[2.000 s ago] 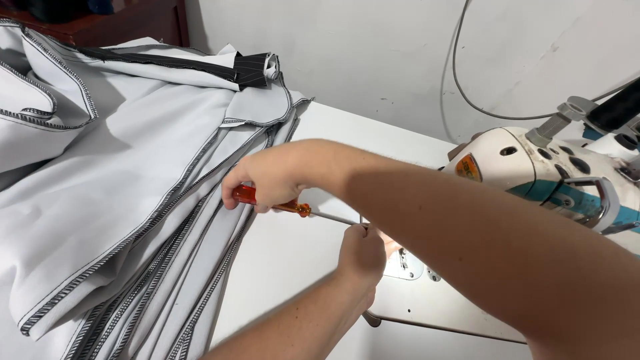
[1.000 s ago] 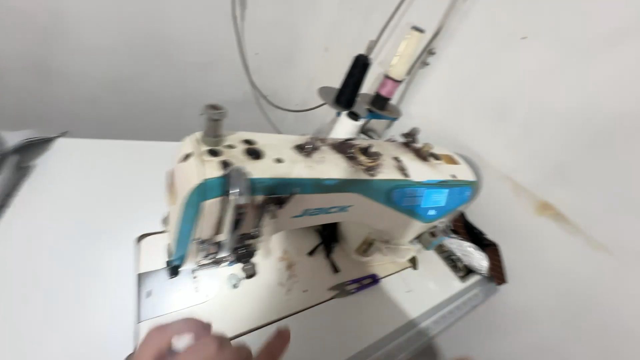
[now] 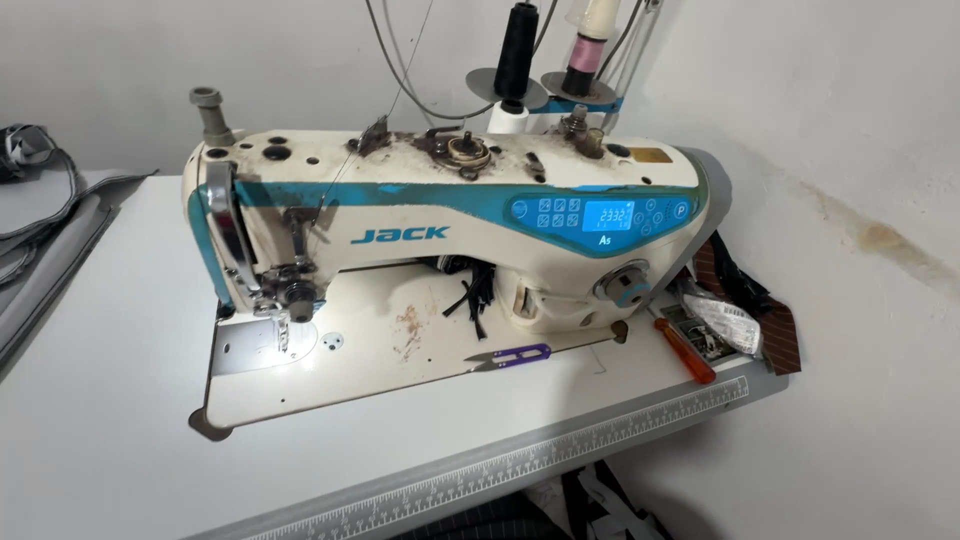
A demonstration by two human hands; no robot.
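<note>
Neither my left hand nor my right hand shows in the head view at this moment. A white and teal Jack industrial sewing machine (image 3: 420, 202) stands on the white table, its display panel (image 3: 607, 217) lit. At its left end the presser foot (image 3: 283, 334) sits over the metal needle plate (image 3: 255, 349) under a bright lamp. Purple-handled thread snips (image 3: 517, 356) lie on the front edge of the machine bed. A screwdriver with an orange-red handle (image 3: 684, 351) lies at the right, beside a small box of metal parts (image 3: 701, 330).
Grey fabric pieces with overlocked edges (image 3: 56, 255) lie at the left. Thread cones, one black (image 3: 516, 52), stand behind the machine. A printed ruler strip (image 3: 525, 457) runs along the table's front edge. Striped brown fabric (image 3: 784, 337) and a plastic packet (image 3: 724, 319) lie at the right corner.
The view has swung right to the machine. Two seconds ago a hand held the orange-red screwdriver near the needle area; now it lies on the table. The hand at the bottom one second ago has left view.
</note>
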